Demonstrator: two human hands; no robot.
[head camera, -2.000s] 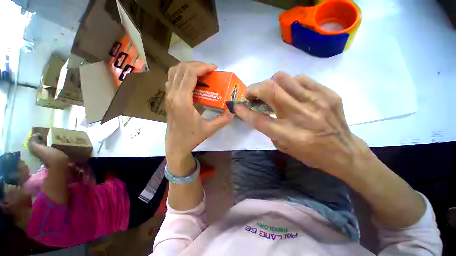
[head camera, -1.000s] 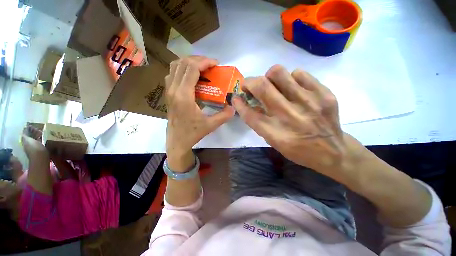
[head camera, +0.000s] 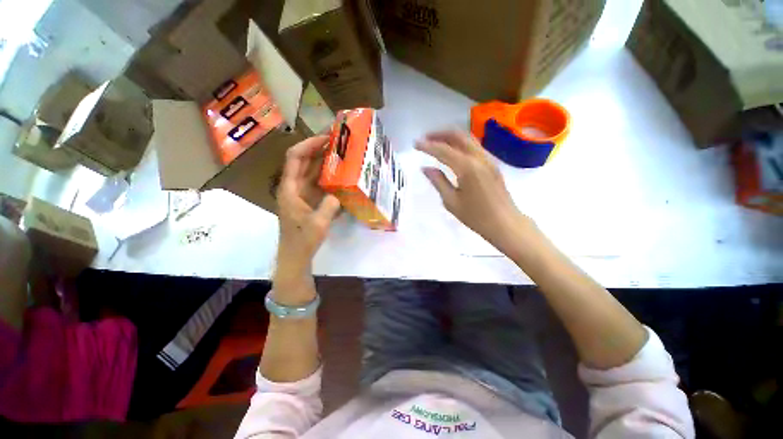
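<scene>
An orange retail box (head camera: 361, 167) with a white printed side stands tilted above the white table, closed as far as I can see. My left hand (head camera: 305, 193) holds it from the left, thumb at its lower edge. My right hand (head camera: 476, 184) is to the right of the box, apart from it, fingers spread and partly curled. I see nothing in it. No blade can be made out. An open inner carton (head camera: 185, 141) at the left holds several orange boxes (head camera: 236, 116).
An orange and blue tape dispenser (head camera: 519, 133) stands behind my right hand. Large brown cartons (head camera: 481, 47) stand at the back. Another carton (head camera: 704, 64) is at the right with an orange box (head camera: 760, 171) beside it. A person in a pink top (head camera: 77, 360) sits at the left.
My right hand has left the box and opened; the dark strip in its fingers no longer shows. The box has been turned, showing its white printed side. The view has shifted, showing more cartons.
</scene>
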